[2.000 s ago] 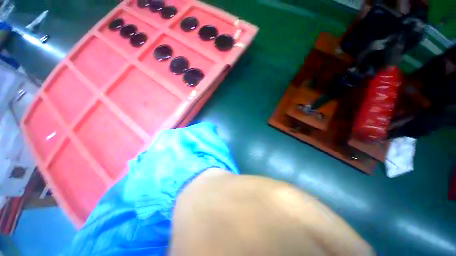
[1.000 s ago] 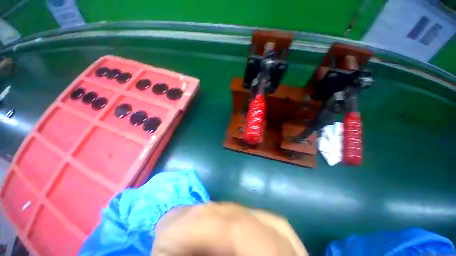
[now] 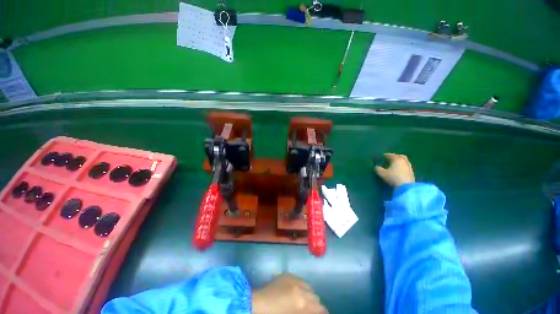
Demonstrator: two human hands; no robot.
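The twin clamp fixture (image 3: 265, 225) stands on the bench, two toggle clamps side by side. The left red handle (image 3: 209, 218) and the right red handle (image 3: 316, 224) hang toward me. The pink tray (image 3: 43, 245) lies at the left, with dark discs (image 3: 90, 216) in its far pockets and bare nearer pockets. My left hand (image 3: 288, 297) is at the bottom edge, partly cut off, its fingers not clear. My right hand (image 3: 396, 170) reaches to the bench right of the fixture. Its fingertips are at a small dark spot; whether they grip it cannot be told.
Crumpled white paper (image 3: 339, 211) lies against the fixture's right side. Behind the bench (image 3: 497, 202) stands a green partition (image 3: 288, 61) with hanging sheets (image 3: 399, 67) and clips on a rail. Blue sleeves of another person (image 3: 546, 95) show at the right edge.
The view has swung, so the fixture now shows upright near the middle and the tray further left. My right hand has come into view, reaching forward. Both red handles hang down, as a second ago.
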